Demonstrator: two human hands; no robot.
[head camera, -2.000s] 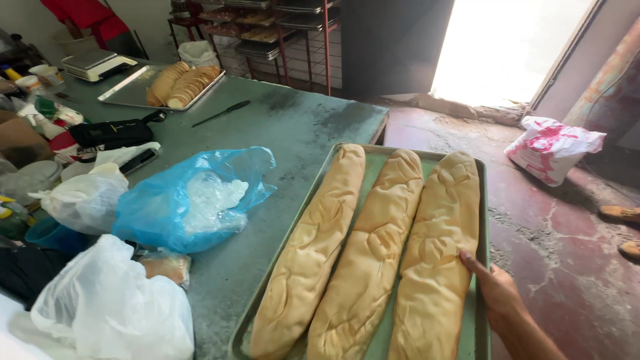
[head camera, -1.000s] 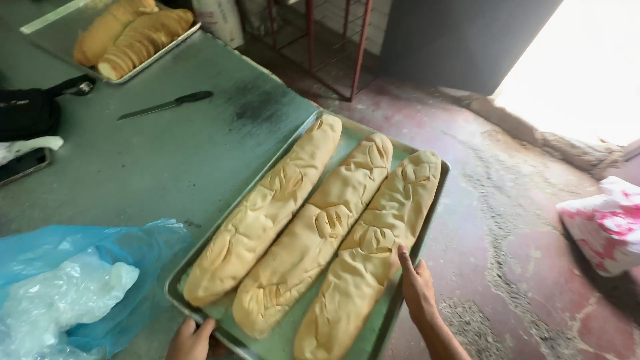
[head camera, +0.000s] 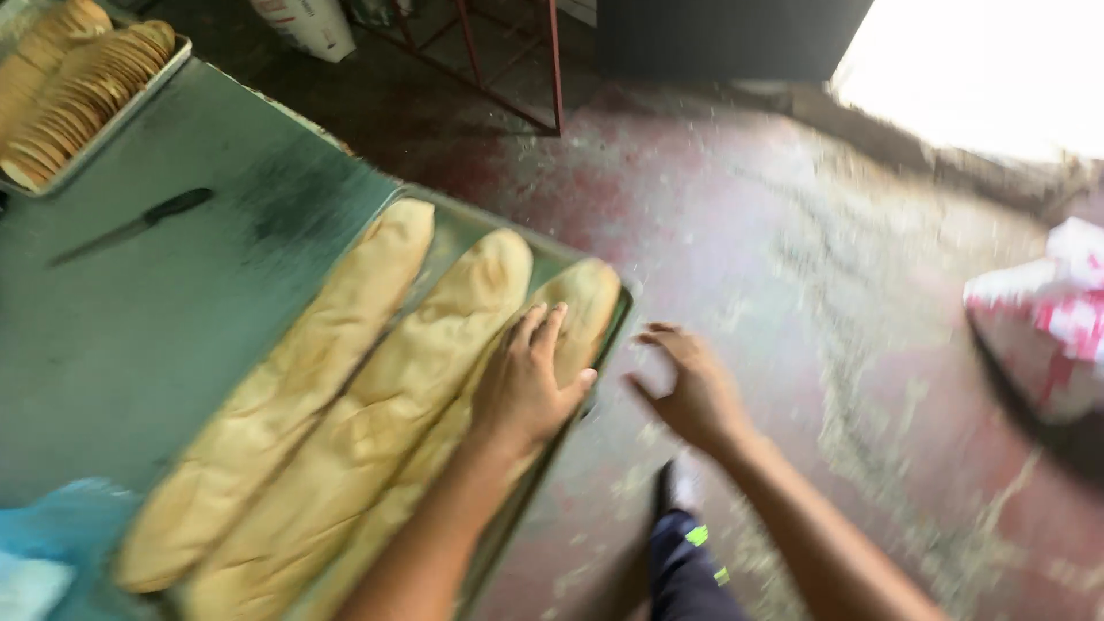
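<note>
Three long, wrinkled bread loaves lie side by side in a metal baking tray at the corner of the green table. My left hand rests on or just over the rightmost loaf, fingers spread, its thumb at the tray's right rim. The middle loaf and the left loaf are untouched; the rightmost one is partly hidden by my left arm. Off the tray's right side, above the floor, my right hand is slightly blurred, with curled fingers apart and nothing in them.
A knife lies on the green table. Sliced bread fills another tray at the upper left. A blue plastic bag is at lower left. Beyond stand a red metal rack and a white sack; a pink-and-white bag is on the floor.
My left hand has moved from the tray's near edge onto the rightmost loaf. My right hand has let go of the tray's right side. The view has swung down and right.
</note>
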